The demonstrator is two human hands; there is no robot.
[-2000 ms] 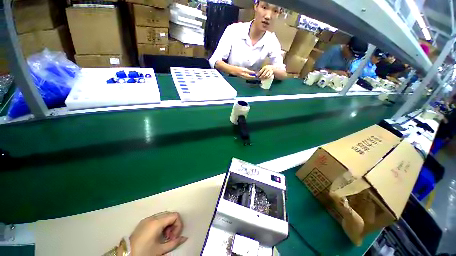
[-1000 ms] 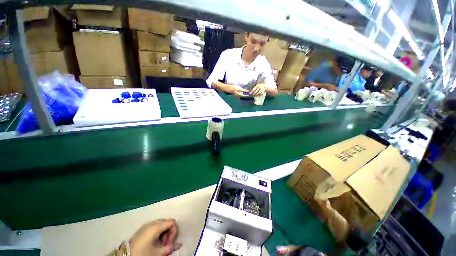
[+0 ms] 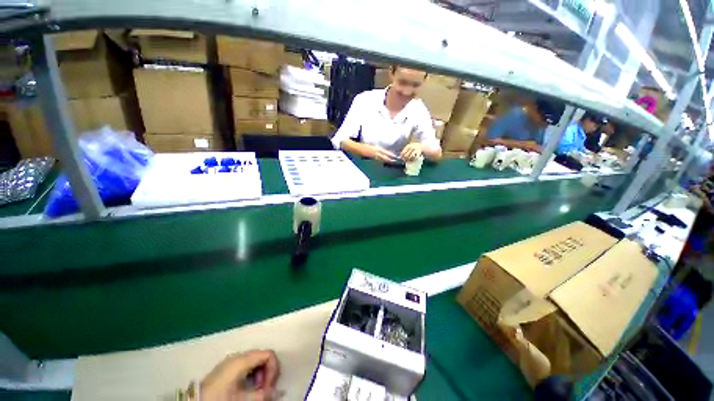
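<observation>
My left hand (image 3: 239, 376) rests on the beige mat (image 3: 168, 356) at the bottom, left of the screw box. Its fingers are curled and no held thing shows clearly. A white-and-black hair dryer (image 3: 307, 218) lies on the green belt, barrel away from me and black handle towards me. The grey-white screw box (image 3: 376, 360) stands right of my left hand, with small metal screws in its open compartments. My right hand is not in view. A dark rounded thing (image 3: 553, 389) shows at the bottom edge, too cut off to name.
A torn cardboard carton (image 3: 548, 274) stands right of the screw box. White foam trays (image 3: 196, 184) and a blue bag (image 3: 109, 168) lie across the belt. A person (image 3: 389, 117) opposite handles a white barrel. A metal beam crosses overhead and frame posts stand beyond the belt.
The dryer has moved left along the belt. The fingertips and dark thing seen at the bottom a second ago are gone from that spot. The view has tilted up. My left hand stays curled.
</observation>
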